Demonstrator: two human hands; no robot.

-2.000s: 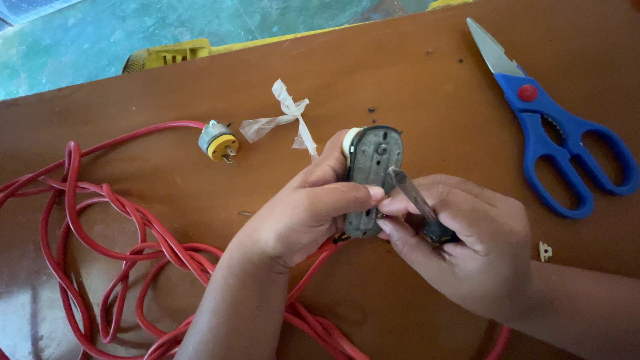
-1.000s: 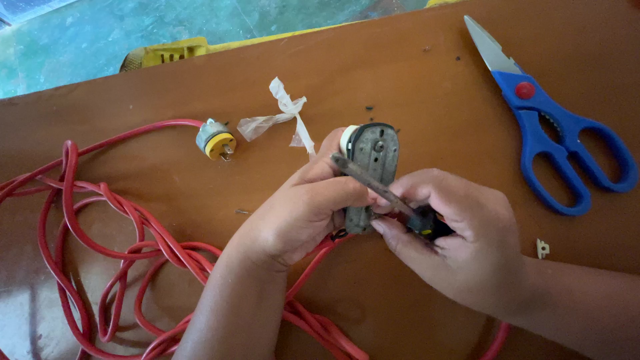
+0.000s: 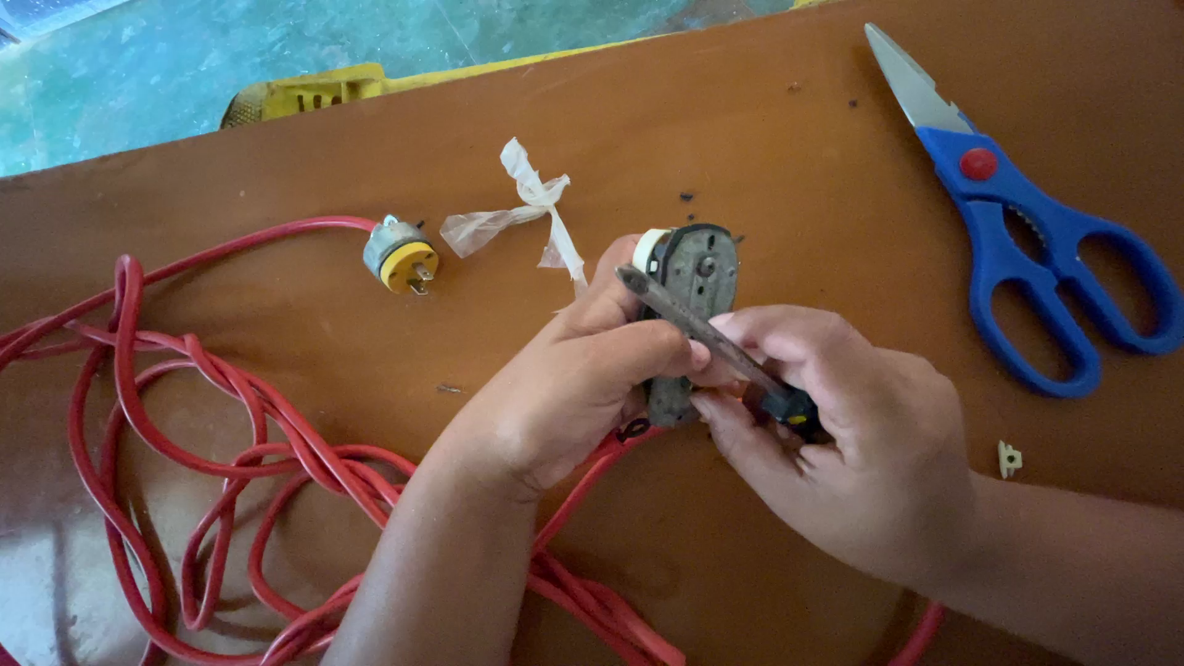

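My left hand (image 3: 564, 379) grips a grey oval electrical fitting (image 3: 705, 277) with a dark rim and a white part at its upper left side. In my right hand (image 3: 832, 425) is a screwdriver (image 3: 694, 322) with a black handle; its worn metal shaft points up and left across the front of the fitting. My right thumb and fingertips are close to the fitting's lower right edge, and whether they pinch something small is hidden. A red cable (image 3: 592, 490) runs down from beneath the fitting.
Loops of red cable (image 3: 268, 407) cover the left side, leading to a yellow and metal plug (image 3: 404, 257). A knotted clear plastic strip (image 3: 536, 199) lies above my left hand. Blue-handled scissors (image 3: 1027, 217) rest at right, above a small cream part (image 3: 1009, 460). A yellow object (image 3: 324, 91) borders the table.
The screwdriver in my right hand has swung from pointing at the fitting's face to lying across it, its tip now at the left. My left hand still holds the fitting.
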